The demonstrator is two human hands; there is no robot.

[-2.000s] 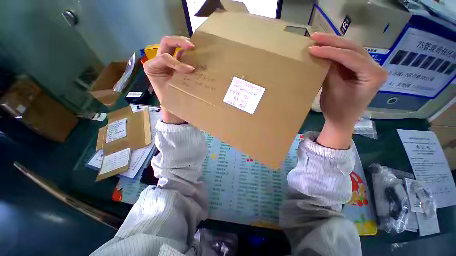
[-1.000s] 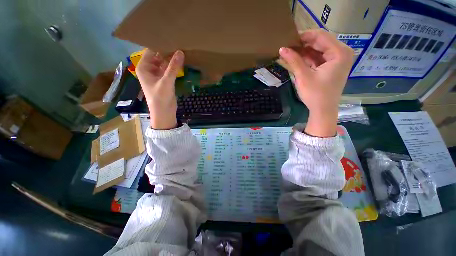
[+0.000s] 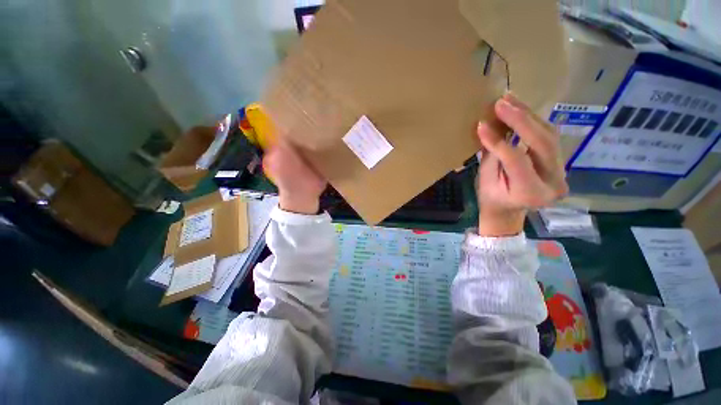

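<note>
A large brown flat carton [image 3: 419, 103] is held up above the desk mat, tilted, with one corner pointing down. A small white label [image 3: 368, 142] with faint writing is on its face. Its top runs past the picture's upper edge. My left hand [image 3: 296, 172] is at the carton's left edge, its fingers mostly hidden behind the board. My right hand [image 3: 518, 158] grips the right side near a flap and a slot, with the thumb and fingers bent.
A small flattened carton [image 3: 204, 241] with two white labels lies on papers at left. A pale blue desk mat [image 3: 395, 308] lies below the hands, the keyboard [image 3: 431, 204] behind it. Clear plastic bags [image 3: 628, 340], a printed sheet [image 3: 680, 273] and a large storage box [image 3: 632, 186] are at right.
The carton has been turned so its labelled face shows again, now tilted with a corner down. My left hand has moved right and lower; my right hand has also lowered.
</note>
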